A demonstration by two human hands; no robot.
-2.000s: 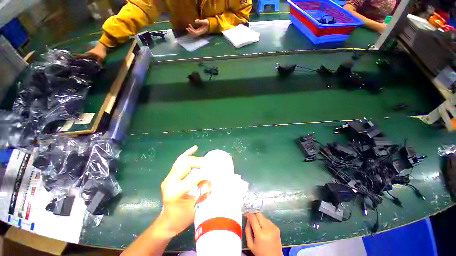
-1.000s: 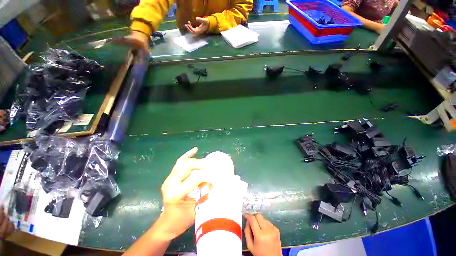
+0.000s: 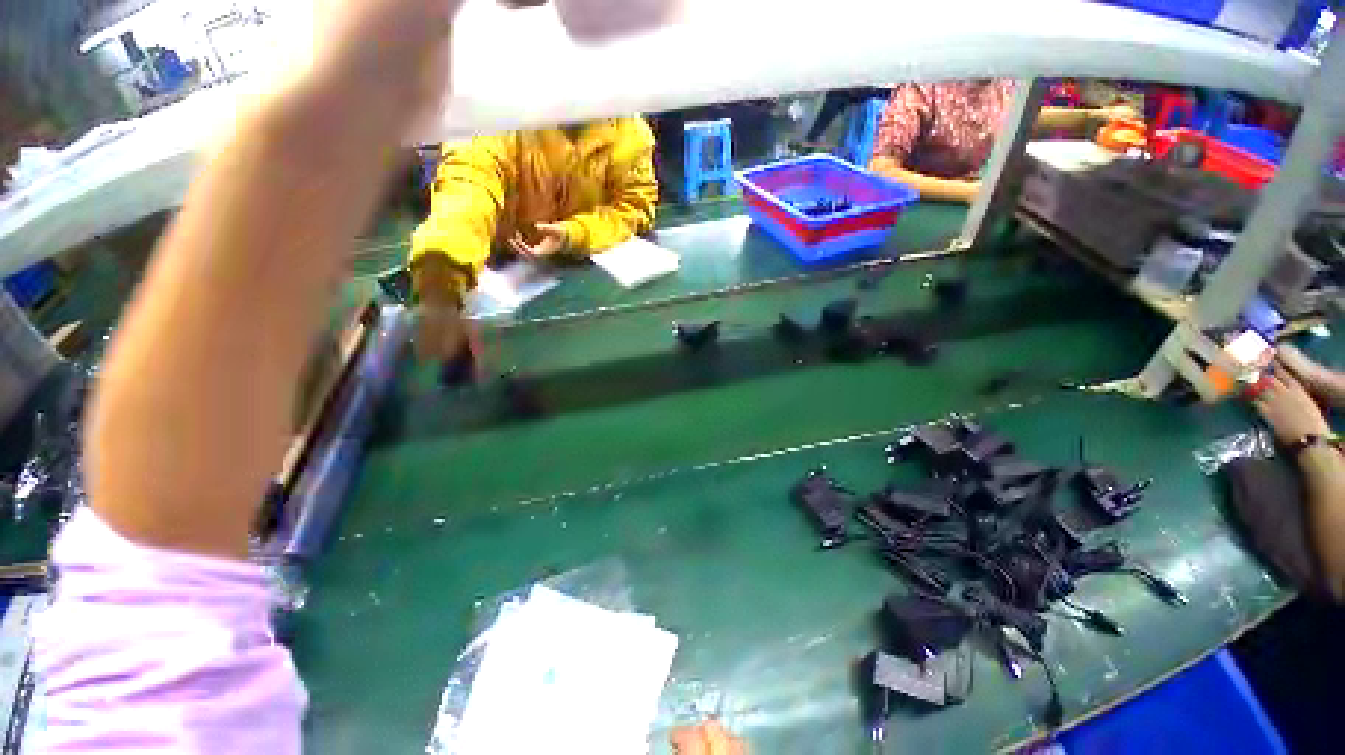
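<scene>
My left arm, in a pink sleeve, reaches up across the left side. My left hand is blurred and cut off by the top edge, over a white overhead shelf; what it holds is hidden. Only the fingertips of my right hand show at the bottom edge. They are beside a stack of white sheets with clear bag edges around it on the green bench. A heap of black power adapters with tangled cords lies to the right of the stack.
The white overhead shelf spans the top. Beyond the bench, a conveyor carries scattered adapters. A person in yellow reaches over its far left. A blue basket stands opposite. Another person's hands are at right.
My left hand has risen from the bench to the top edge. The white bottle with red band is out of sight, uncovering the white stack. The view has tilted up.
</scene>
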